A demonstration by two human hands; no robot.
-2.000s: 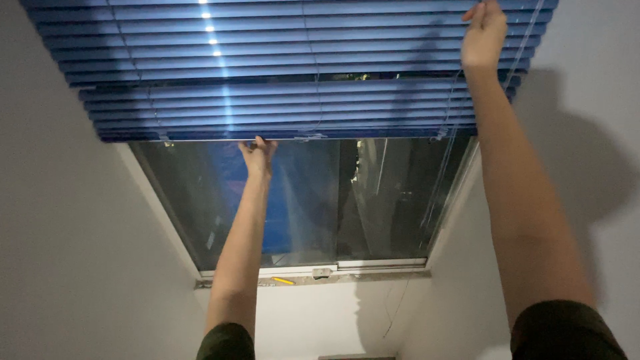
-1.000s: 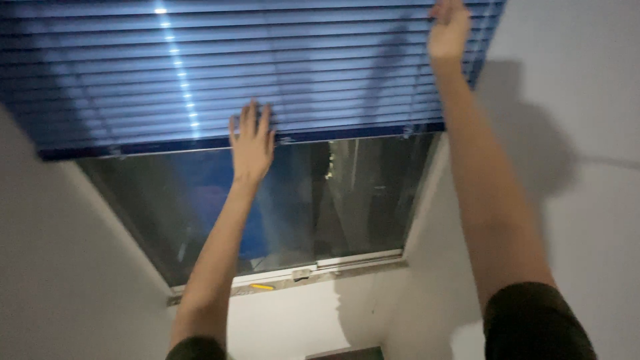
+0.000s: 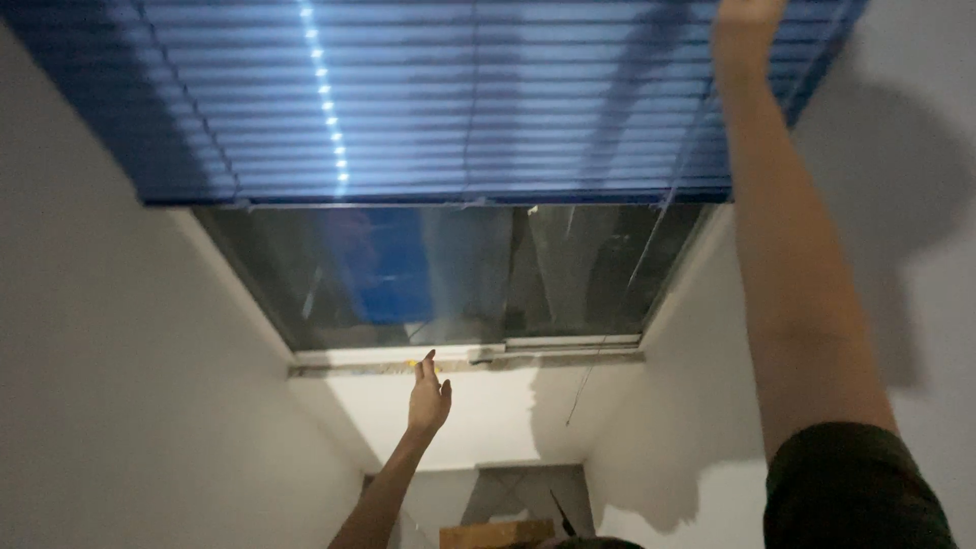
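Observation:
A blue venetian blind (image 3: 412,99) hangs across the upper part of a sliding window (image 3: 457,274). My left hand (image 3: 431,400) is below the blind's bottom rail (image 3: 366,202), fingers apart and holding nothing, with its fingertips over the sill (image 3: 534,362). Behind those fingertips a small yellow item is partly covered. My right hand (image 3: 751,23) is raised in front of the blind's right side, cut off by the top edge; its fingers and anything in them are hidden. Thin cords (image 3: 648,244) hang down at the right.
White walls stand on both sides of the window, the right one (image 3: 938,191) close to my right arm. Down below are a wooden-looking box or board (image 3: 496,534), a thin dark object (image 3: 563,512) and a grey tiled floor (image 3: 526,488). A cord end (image 3: 568,422) dangles beneath the sill.
My left hand has let go of the blind's bottom edge and moved down to the sill. The blind's lower slats, bunched below a gap earlier, are now evenly spread. My right hand stays raised.

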